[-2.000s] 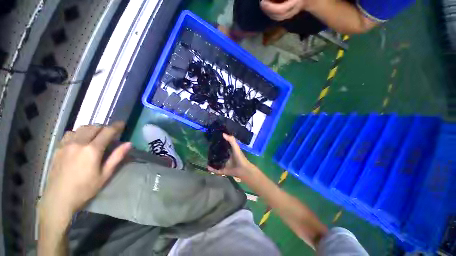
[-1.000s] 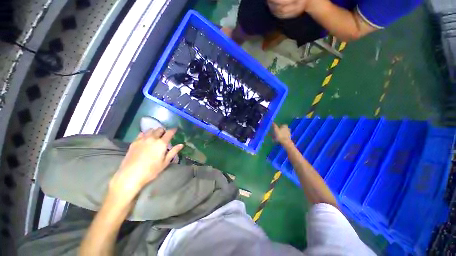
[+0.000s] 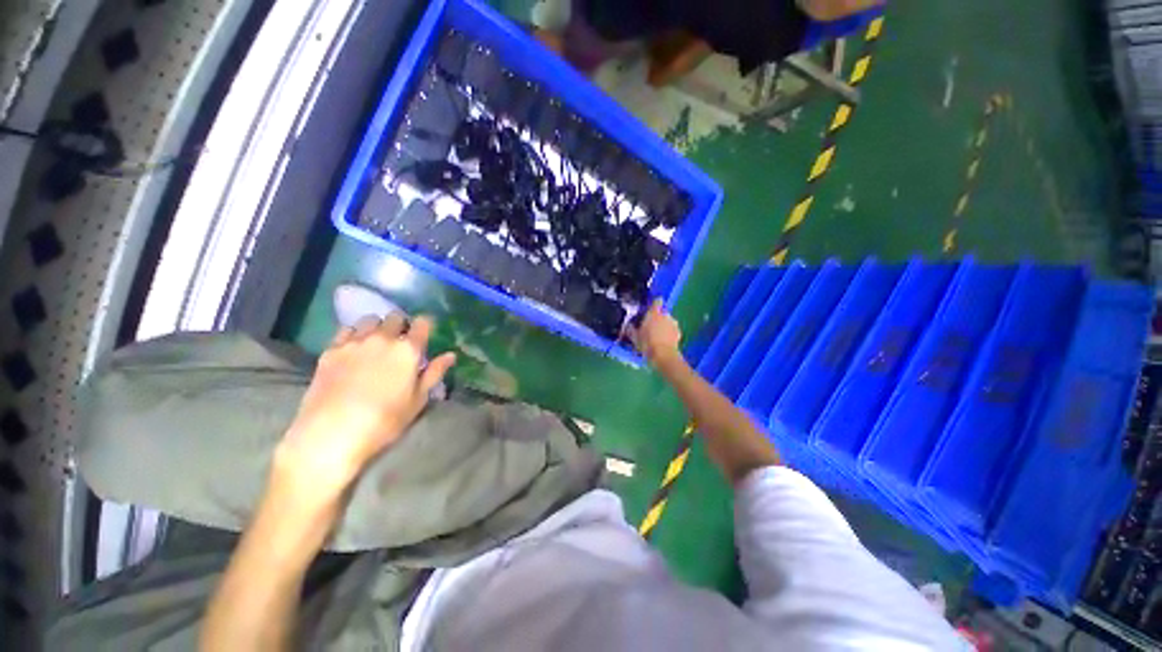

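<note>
A blue plastic bin (image 3: 440, 270) sits on the floor in front of me. Black power adapters (image 3: 491, 259) stand in rows along its sides, and black adapter cords (image 3: 561, 217) lie tangled in the middle over a white bin liner sheet (image 3: 414, 194). My right hand (image 3: 656, 334) is at the bin's near right corner, fingertips at the rim; whether it grips anything is too small to tell. My left hand (image 3: 370, 382) is over my knee, empty, with its fingers apart.
Stacked empty blue bins (image 3: 892, 382) stand at the right. The rack's shelf edge (image 3: 249, 178) curves along the left, with a corded black adapter (image 3: 83, 147) on a shelf. Another person's dark-clothed legs (image 3: 714, 26) and a low stool (image 3: 809, 77) are beyond the bin.
My right hand let go of the black adapters it held near the bin, moved right outside it, then came back to its corner. My left hand moved right from the rack side.
</note>
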